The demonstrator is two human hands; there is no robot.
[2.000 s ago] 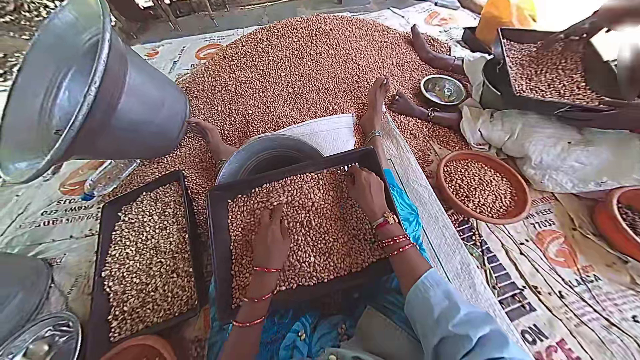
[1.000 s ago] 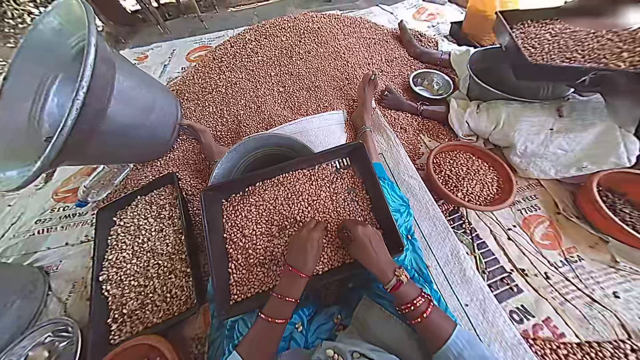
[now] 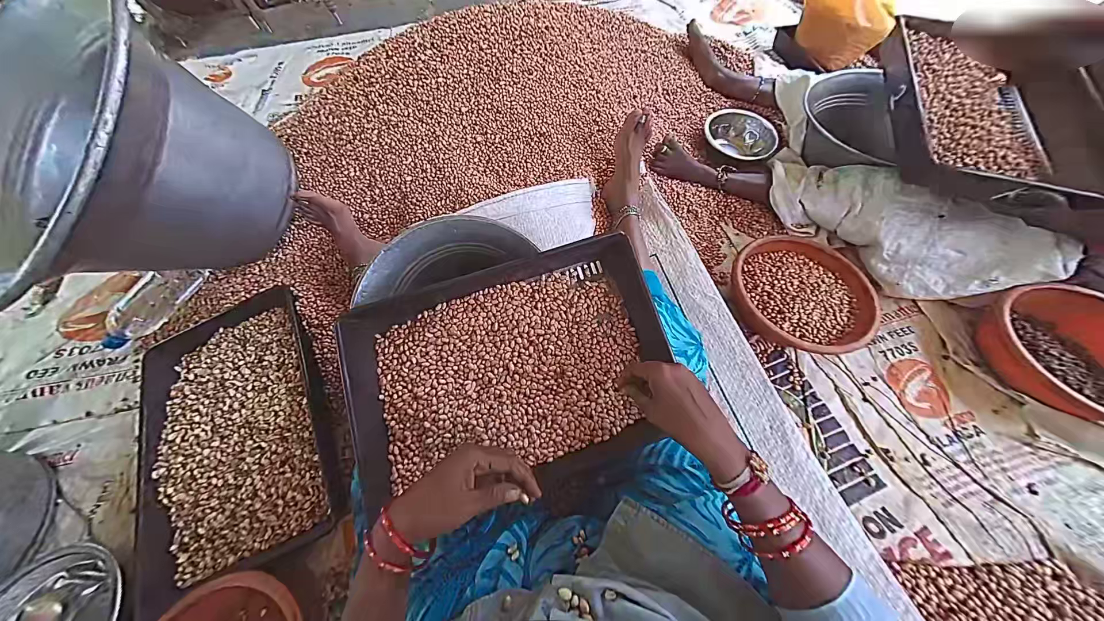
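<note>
A black rectangular tray with a slotted base (image 3: 349, 371) rests tilted across my lap and the rim of a metal tub (image 3: 448, 246); reddish-brown nuts or seeds (image 3: 509, 362) cover most of its bottom. Over the tray's near left edge is my left hand (image 3: 461, 492), fingers loosely curled, a pale bit at the fingertips that is too small to identify. My right hand (image 3: 668, 397) is at the tray's right side, thumb and fingers close together above the seeds; whether it pinches one cannot be told. A few pale pieces (image 3: 578, 599) lie on my clothing.
A large seed heap (image 3: 483, 103) spreads ahead. On my left are a tray of paler pieces (image 3: 241, 448) and a tilted metal bucket (image 3: 190, 164). To the right stand clay bowls (image 3: 871, 319) (image 3: 1000, 345) and a steel bowl (image 3: 742, 135); a person sits beyond with another tray (image 3: 914, 155).
My hands were together on the seeds near the tray's near edge; they have moved apart, the left to the near left edge, the right to the right side.
</note>
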